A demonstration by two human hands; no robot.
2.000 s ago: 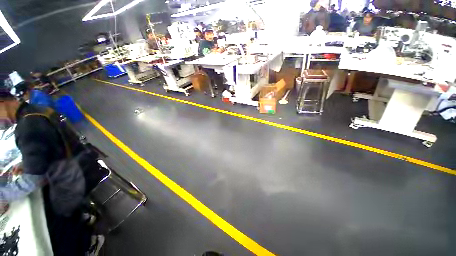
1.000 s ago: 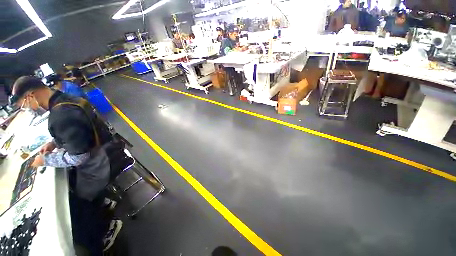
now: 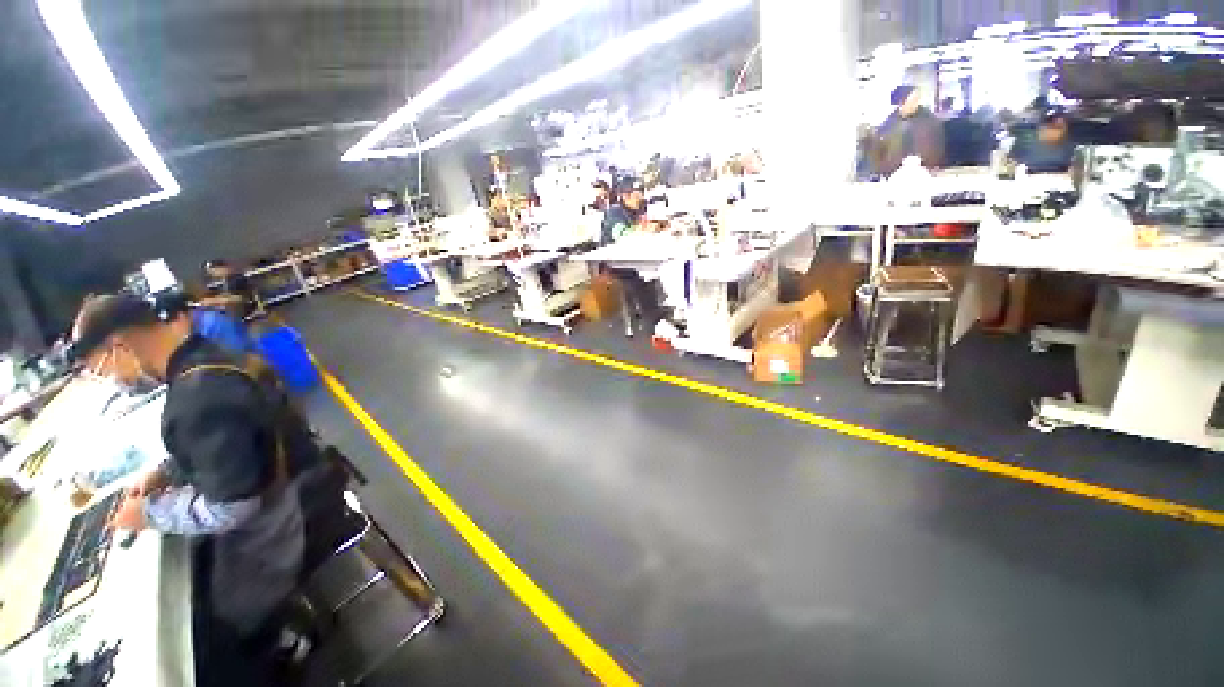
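Neither of my hands is in the picture. The long white table (image 3: pixel 155 617) runs along the left edge. A pile of small black strips (image 3: pixel 83 668) lies on its near end at the bottom left, cut off by the frame. Beyond it lies a dark rectangular mat (image 3: pixel 78 557) in front of a seated person (image 3: pixel 235 456), whose hands rest at the mat's far end. What lies on the mat is too small to tell.
A metal-framed chair (image 3: pixel 389 564) stands beside the person. Yellow lines (image 3: pixel 443 490) cross the dark floor (image 3: pixel 698 564). Across the aisle are white sewing tables (image 3: pixel 1141 255), an open cardboard box (image 3: pixel 779 352), a metal stool (image 3: pixel 909 322) and people. A blue bin (image 3: pixel 286 356) stands further back.
The view has swung left and then tilted up. More of the seated person, the left table and the ceiling lights shows. The dark round shape at the bottom edge is gone.
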